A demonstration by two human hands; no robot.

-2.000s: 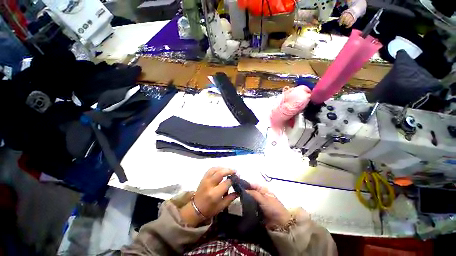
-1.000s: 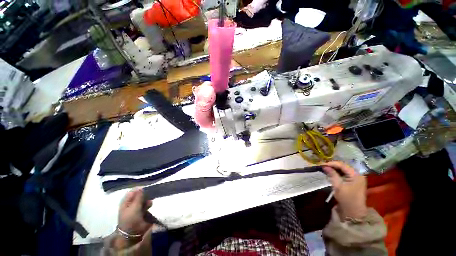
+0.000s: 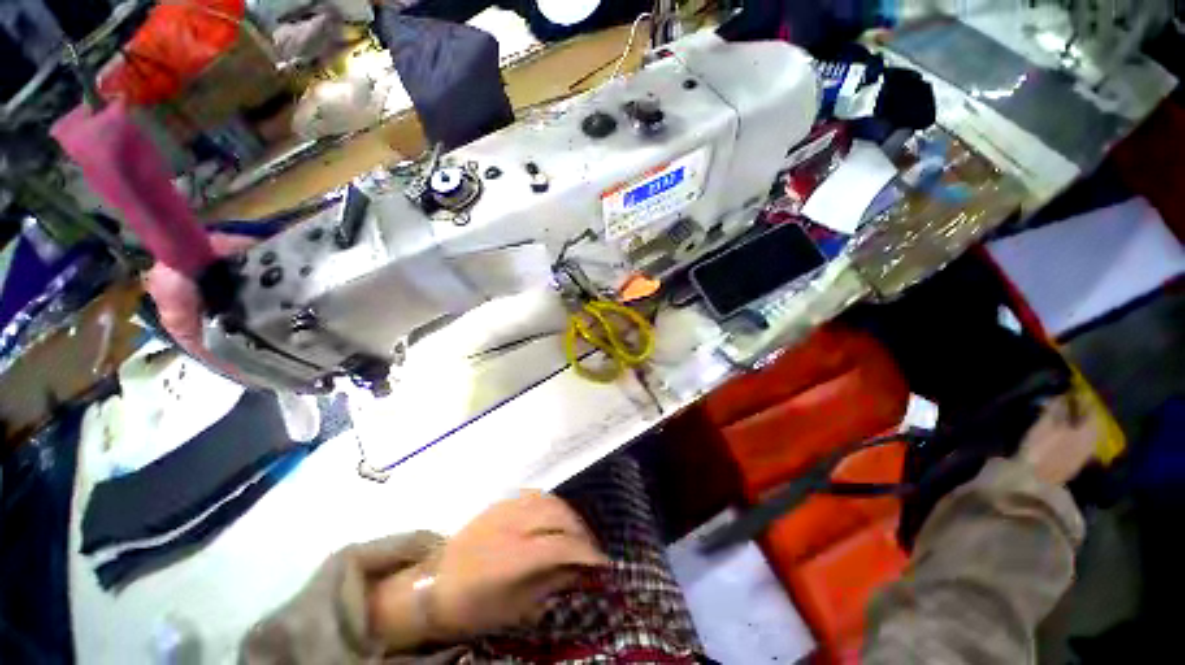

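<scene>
My right hand (image 3: 1059, 439) is far out at the right, at a heap of black fabric (image 3: 968, 351) beside a yellow edge. A dark narrow fabric strip (image 3: 767, 507) trails from that heap across a red-orange surface. Whether my fingers grip the strip or the heap is unclear. My left hand (image 3: 513, 572) is blurred, over my checked apron at the table's near edge. Its fingertips are hidden and nothing shows in it. Dark curved collar pieces (image 3: 195, 474) lie stacked on the white table at the left.
A white sewing machine (image 3: 520, 208) stands behind the table's front area. Yellow-handled scissors (image 3: 608, 340) and a dark phone (image 3: 758, 269) lie near its base. A pink cone (image 3: 137, 182) stands at the left. Red-orange material (image 3: 812, 429) is below the table's edge.
The view has swung right. My right hand has moved from the table to the black heap. The strip once stretched between both hands now trails below the table edge, away from my left hand.
</scene>
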